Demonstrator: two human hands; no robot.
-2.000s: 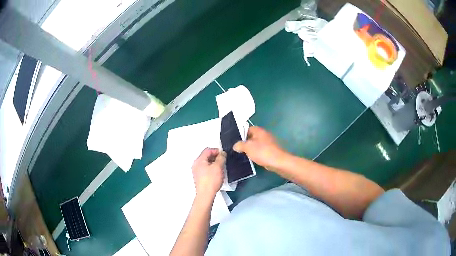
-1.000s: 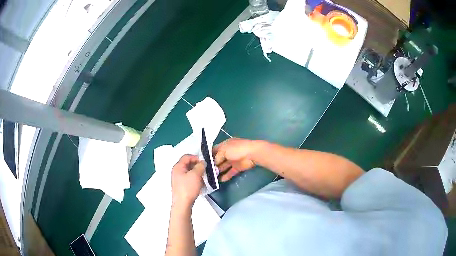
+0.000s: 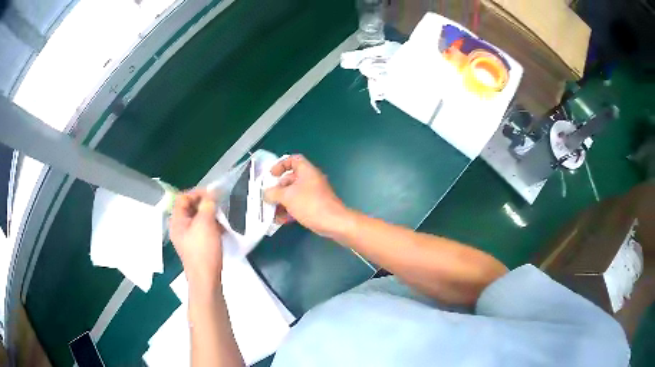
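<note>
My left hand [image 3: 195,223] pinches one edge of a thin white protective sleeve [image 3: 249,242] and stretches it out to the left. My right hand [image 3: 300,192] grips the solar panel [image 3: 256,197] with the sleeve's other side. The panel stands nearly on edge between my hands, its pale rim showing. A dark area shows beside it behind the stretched sleeve; whether it is panel face or bench is unclear. Flat white sleeves [image 3: 248,315] lie on the bench below my hands. Another dark panel [image 3: 86,351] is cut off at the lower left.
A white sleeve stack [image 3: 118,233] lies left beside the grey post [image 3: 79,161]. At upper right, an orange and purple tape dispenser [image 3: 482,72] sits on a white stack [image 3: 409,79], near a crumpled white cloth [image 3: 373,63], brown cartons [image 3: 549,32] and a metal machine [image 3: 535,154].
My hands and the panel have moved up and left over the bench. My left hand has moved away from my right, pulling the sleeve wide. The camera view has shifted slightly.
</note>
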